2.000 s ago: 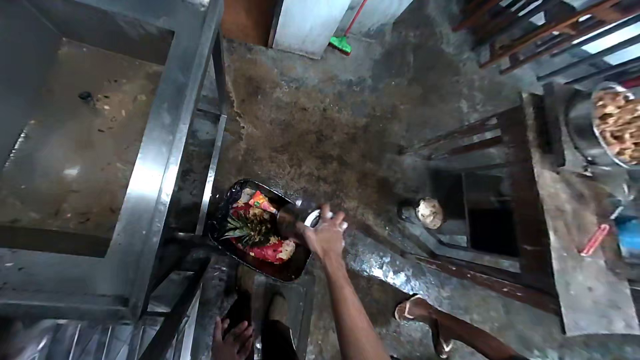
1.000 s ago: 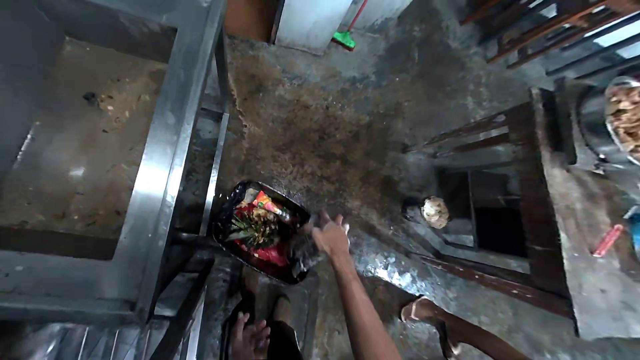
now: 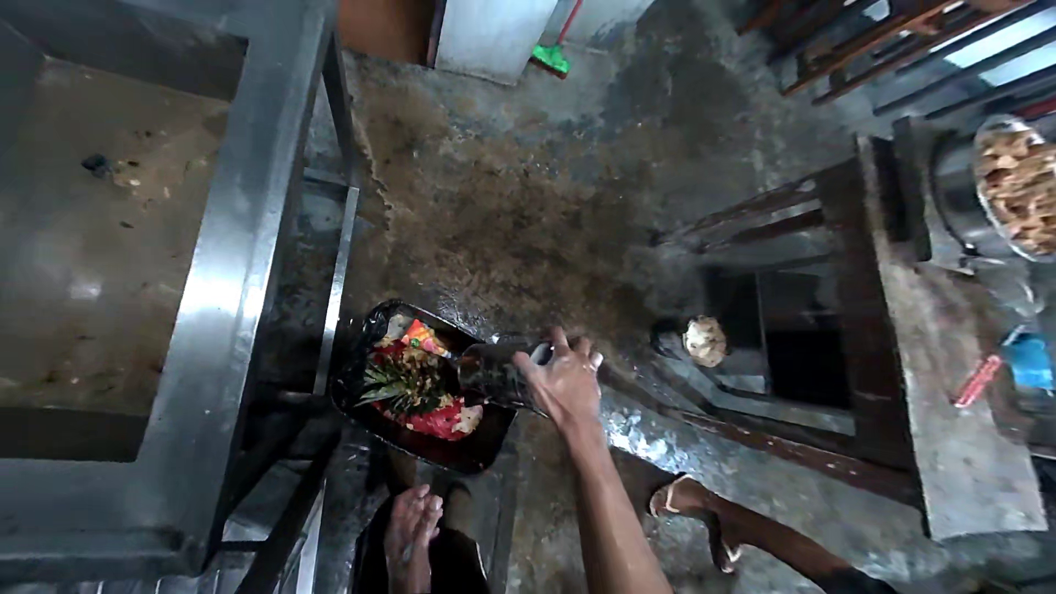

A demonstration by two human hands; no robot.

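Observation:
My right hand [image 3: 565, 375] grips a dark cylindrical container [image 3: 499, 375], tilted on its side over the right part of a black-lined bin [image 3: 487, 450]. In the bin lie a pineapple crown [image 3: 408, 384], an orange and red wrapper [image 3: 425, 337] and red scraps [image 3: 437, 421] with pale bits. My left hand [image 3: 412, 524] hangs below the bin, near my legs, with nothing seen in it.
A large steel sink [image 3: 214, 297] with murky water stands at left. On the right are a worn table [image 3: 940, 396], a pot of pale food pieces [image 3: 1023, 186] and a red object [image 3: 978, 379]. Another person's sandalled foot [image 3: 685, 495] is at lower right. A green broom [image 3: 551, 59] stands far ahead.
The container in my right hand has moved up and to the left, over the bin's contents, since a second ago. My left hand has shifted slightly.

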